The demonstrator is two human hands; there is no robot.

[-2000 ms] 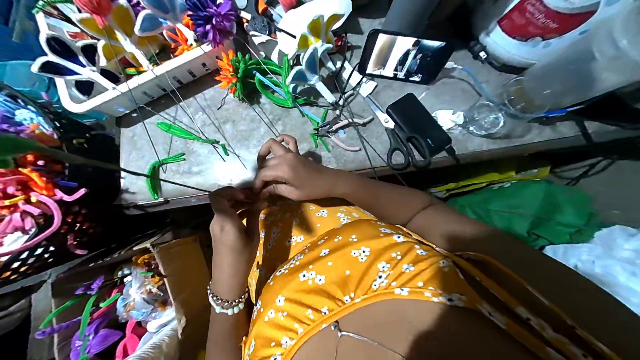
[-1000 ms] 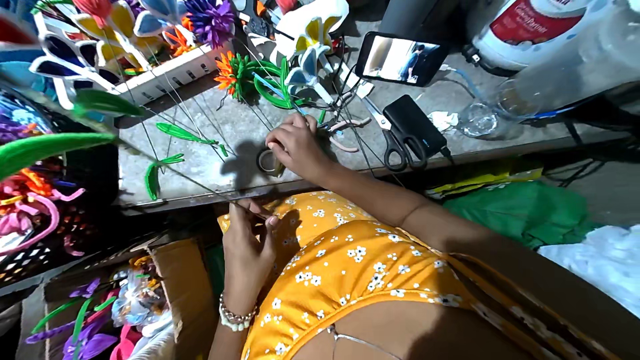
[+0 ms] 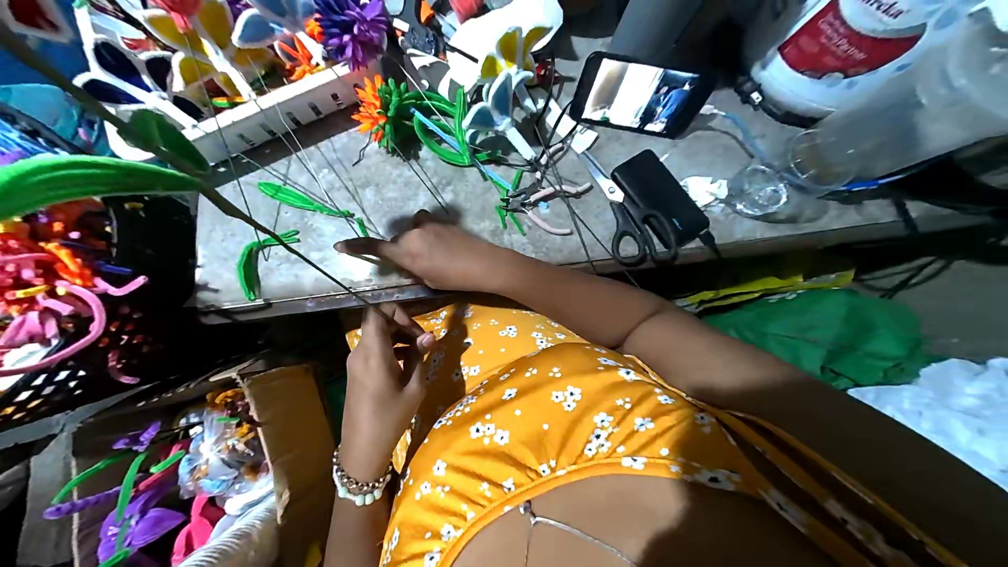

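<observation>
My left hand (image 3: pixel 386 358) is at the table's front edge, its fingers closed on the end of a long thin stem (image 3: pixel 299 253) that slants up to the left and bears green fuzzy leaves (image 3: pixel 87 179). Over the tabletop, my right hand (image 3: pixel 429 250) is bent low with its fingertips near the surface; whether anything is under the fingers cannot be told. Green pipe-cleaner leaf pieces (image 3: pixel 295 197) lie to its left. Small pliers (image 3: pixel 543 206) with pale pink handles and black-handled scissors (image 3: pixel 630 228) lie to its right.
A white basket (image 3: pixel 260 118) of fuzzy craft flowers stands at the back left. A phone (image 3: pixel 642 94), a black power bank (image 3: pixel 660 197) and a large plastic bottle (image 3: pixel 846 47) are at the right. Below left are a black basket (image 3: pixel 146 315) and a cardboard box (image 3: pixel 291 441) with craft pieces.
The hands were together at the table edge and then moved apart. A roll of tape, seen beside my right hand a second ago, is no longer plainly visible.
</observation>
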